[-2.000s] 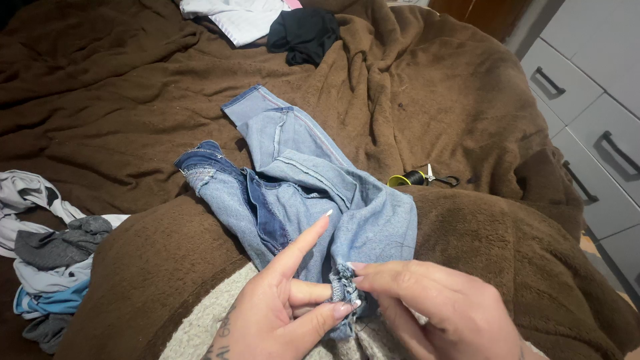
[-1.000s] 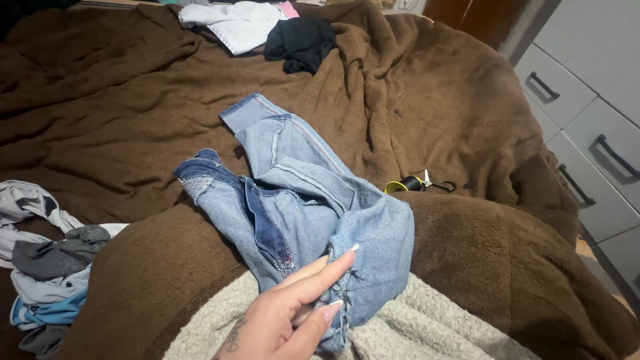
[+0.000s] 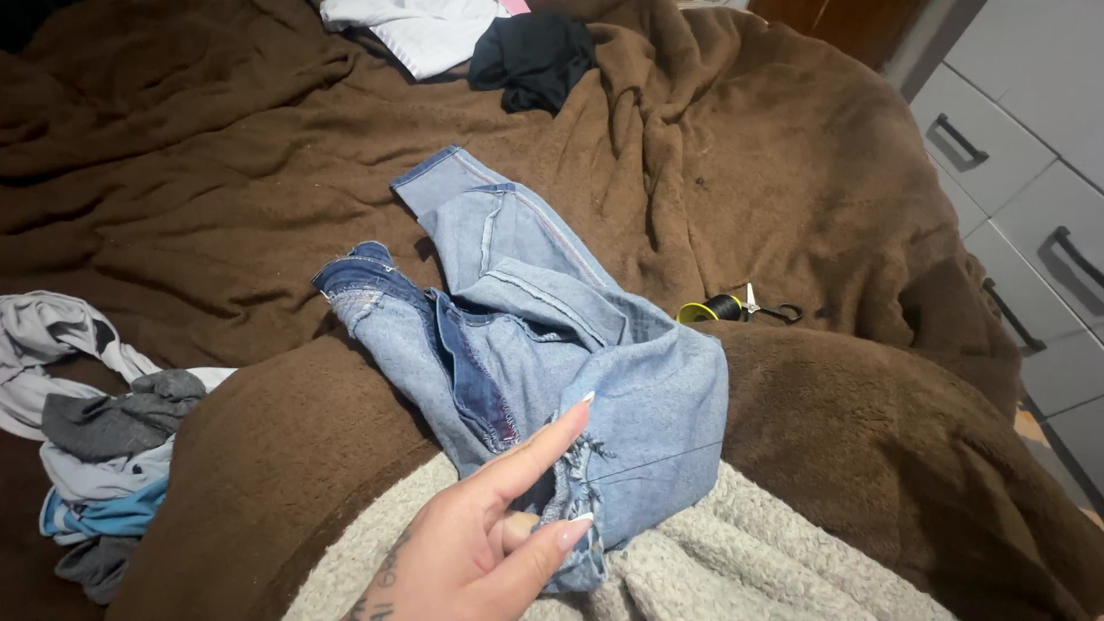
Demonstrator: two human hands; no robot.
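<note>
Light blue denim jeans, seemingly inside out, lie across my lap. My left hand holds their gathered edge between thumb and fingers at the bottom centre, its index finger stretched along the cloth. Dark stitches and frayed threads show beside the fingertips. From them a dark thread runs to the right over the denim. My right hand is out of view. A spool of black thread with a yellow rim lies right of the jeans, touching or close to small black-handled scissors.
A brown plush blanket spreads all around, with a pale fleecy cloth under the jeans. Crumpled clothes are heaped at the left; a white garment and a black one lie at the back. Grey drawers stand at the right.
Two seconds ago my right hand was at the gathered denim beside my left; it has since gone out of view. The thread across the denim now shows plainly.
</note>
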